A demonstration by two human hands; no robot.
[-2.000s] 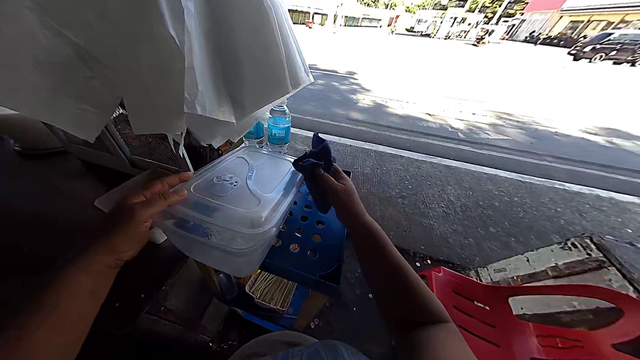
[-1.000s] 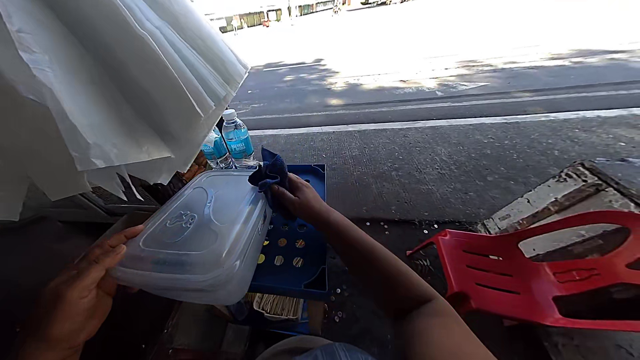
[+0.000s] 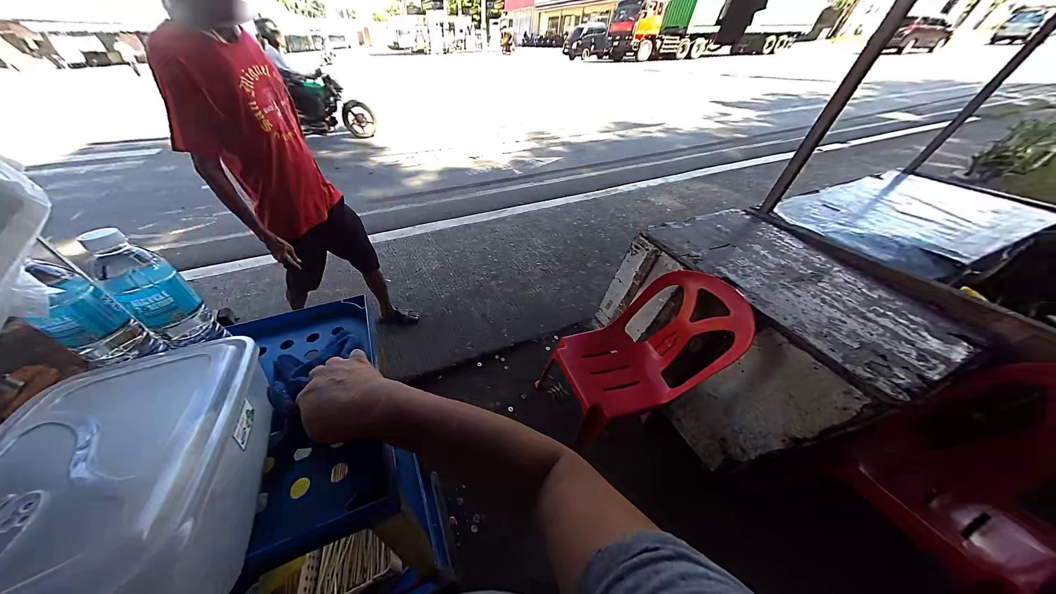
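Observation:
My right hand (image 3: 342, 398) is closed on a dark blue cloth (image 3: 301, 369) over the blue perforated plastic crate (image 3: 326, 516). Directly left of it, the clear plastic container with its lid (image 3: 136, 462) fills the lower left of the view. My left hand is out of view. Behind the container, at the left, stand two water bottles with blue labels, the nearer to the crate being a clear bottle with a white cap (image 3: 147, 285). Under the crate, thin wooden sticks (image 3: 351, 565) lie bundled in a holder.
A person in a red shirt (image 3: 247, 124) stands at the roadside beyond the crate. A red plastic chair (image 3: 627, 363) is to the right, against a weathered wooden box (image 3: 825, 289). Another red chair (image 3: 965, 487) is at the lower right. A motorcycle (image 3: 330, 103) and trucks are on the road.
The view has swung right. The person in red and the motorcycle have come into view, and my left hand has left it. My right hand with the cloth is now over the crate beside the container.

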